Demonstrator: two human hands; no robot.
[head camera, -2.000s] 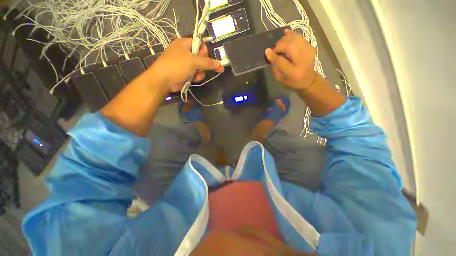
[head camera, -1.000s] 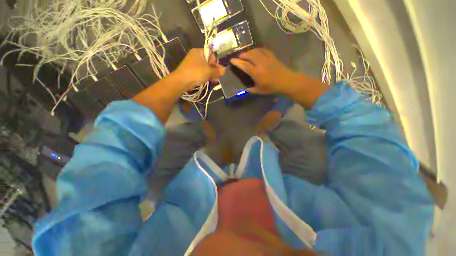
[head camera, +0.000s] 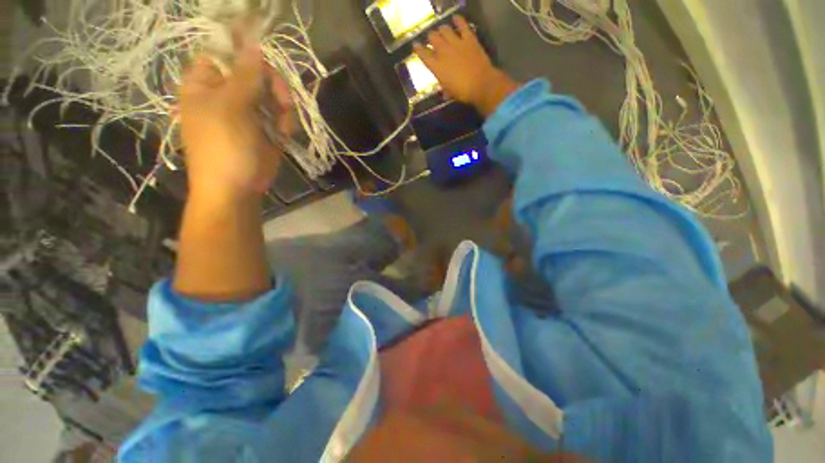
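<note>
My left hand (head camera: 226, 127) is raised and motion-blurred at the cable tangle (head camera: 109, 63); whether its fingers hold cables is unclear. My right hand (head camera: 457, 63) lies over the right side of an open handheld unit (head camera: 420, 76) with a bright white rectangle; whether it grips the unit is unclear. Another open unit (head camera: 404, 16) sits above it, cut by the top edge. Below my right hand, a dark unit (head camera: 443, 125) lies against a unit lit with blue-white marks (head camera: 463, 161). White cables run to the left sides of these lower two.
Black trays (head camera: 348, 104) lie at left, partly under cables and my left hand. A looped cable hank (head camera: 647, 127) lies at right beside the curved pale wall (head camera: 769, 118). A brown box with a pale label (head camera: 778, 325) is at lower right. My feet and knees are below the units.
My left hand has moved left and up from the units to the tangle. My right hand has left the lower dark unit and moved up onto an open unit.
</note>
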